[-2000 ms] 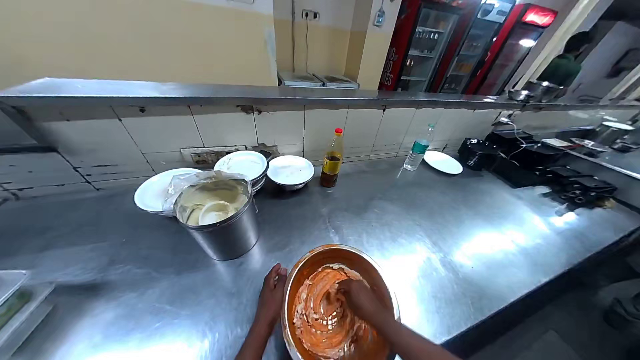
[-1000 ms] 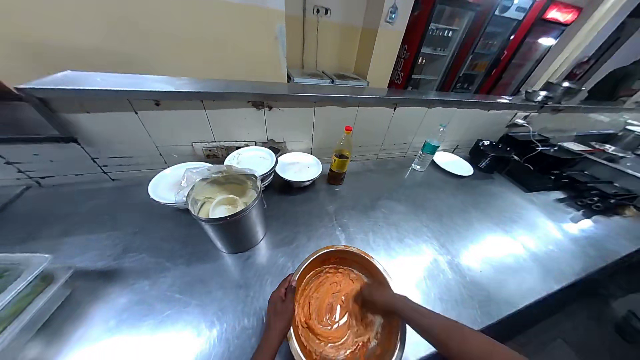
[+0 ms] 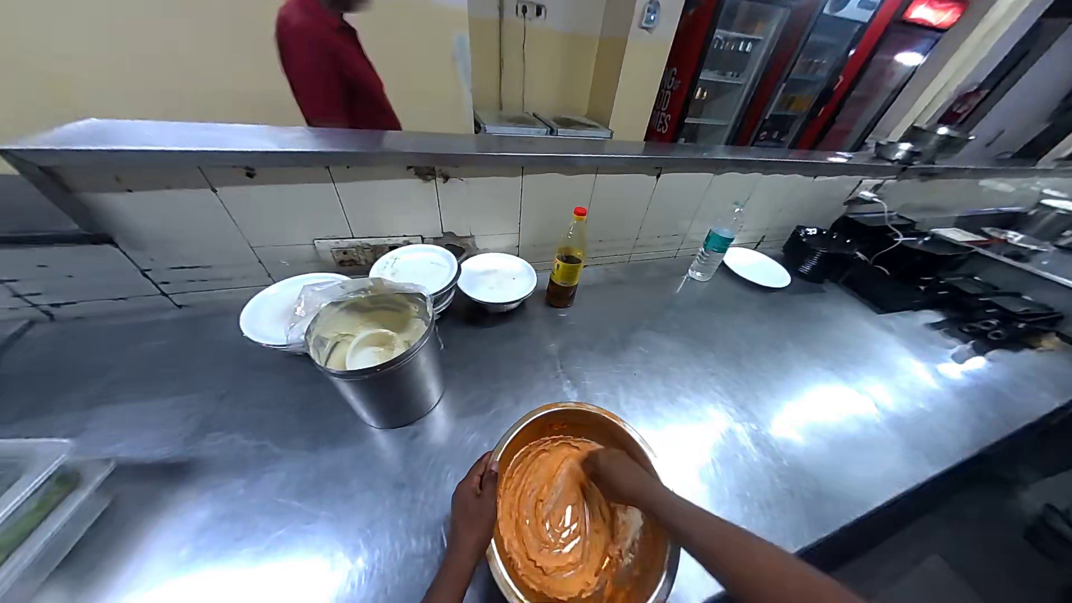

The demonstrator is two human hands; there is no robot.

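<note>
A round steel mixing bowl (image 3: 662, 578) stands at the counter's near side, holding a thick orange paste (image 3: 548, 519) with swirl marks. My left hand (image 3: 475, 505) grips the bowl's left rim. Inside the bowl, my right hand (image 3: 618, 477) has its fingers in the paste at the upper right; the fingertips are hidden, so whether they hold anything does not show. Behind and to the left stands a steel container (image 3: 394, 400), lined with plastic, with a pale creamy mass and a white cup (image 3: 373, 348) in it.
Along the tiled wall are white plates (image 3: 280, 308), a white bowl (image 3: 497, 279), a sauce bottle (image 3: 567, 264) with a red cap, a water bottle (image 3: 717, 243) and another plate (image 3: 756, 267). Black dishes (image 3: 816, 251) stand far right, plastic containers (image 3: 50, 511) at left. A person in red (image 3: 335, 71) is beyond the ledge.
My right hand has moved about within the paste, and is now at its upper right. My left hand stays on the rim. A person in red has come into view behind the ledge.
</note>
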